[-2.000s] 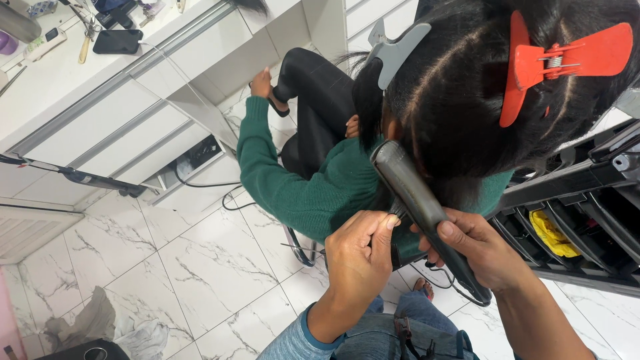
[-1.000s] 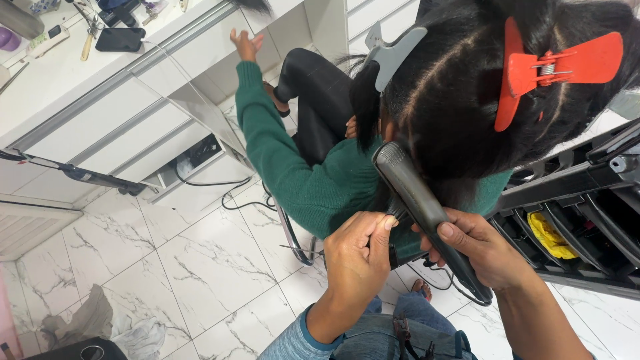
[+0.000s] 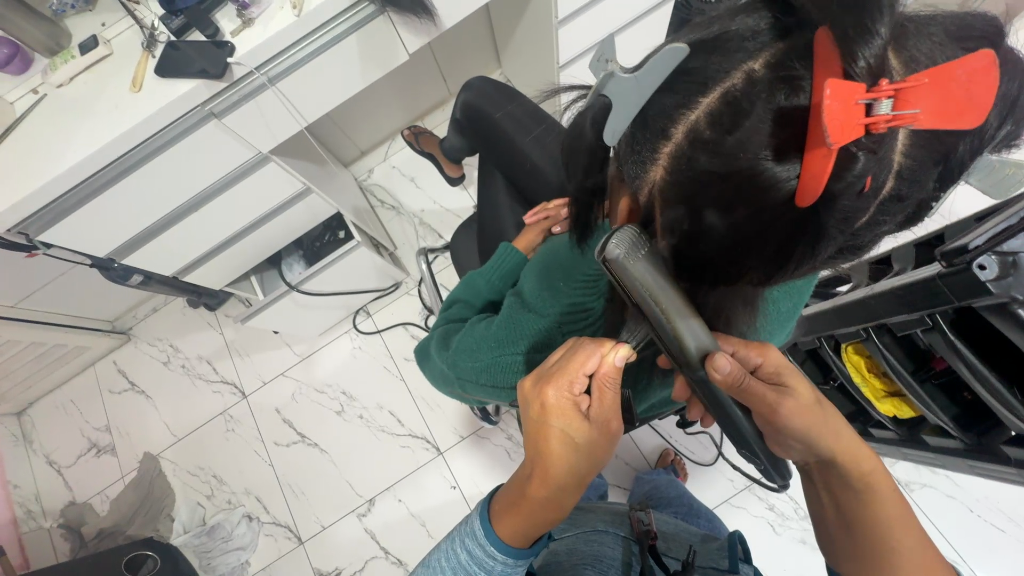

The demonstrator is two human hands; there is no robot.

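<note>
My right hand (image 3: 760,392) grips a black hair straightener (image 3: 668,308), which lies diagonally over a lock below the seated person's head. Just left of the straightener, my left hand (image 3: 572,400) pinches the end of a thin lock of dark hair (image 3: 634,332) between thumb and fingers. The hair between the plates is hidden. A red hair clip (image 3: 896,112) holds hair at the top of the head, and a grey hair clip (image 3: 636,84) sits nearer the face side. The person wears a green sweater (image 3: 512,328), hands together in the lap.
At upper left a white counter (image 3: 104,120) bears a smartphone (image 3: 194,60) and small tools, above drawers. A black trolley (image 3: 944,352) with a yellow item (image 3: 880,384) stands at right. The straightener's cord (image 3: 740,468) hangs low. Crumpled grey cloth (image 3: 136,504) lies at lower left.
The seated person's raised arm has come down from the counter side to the lap. My hands and the straightener have hardly moved.
</note>
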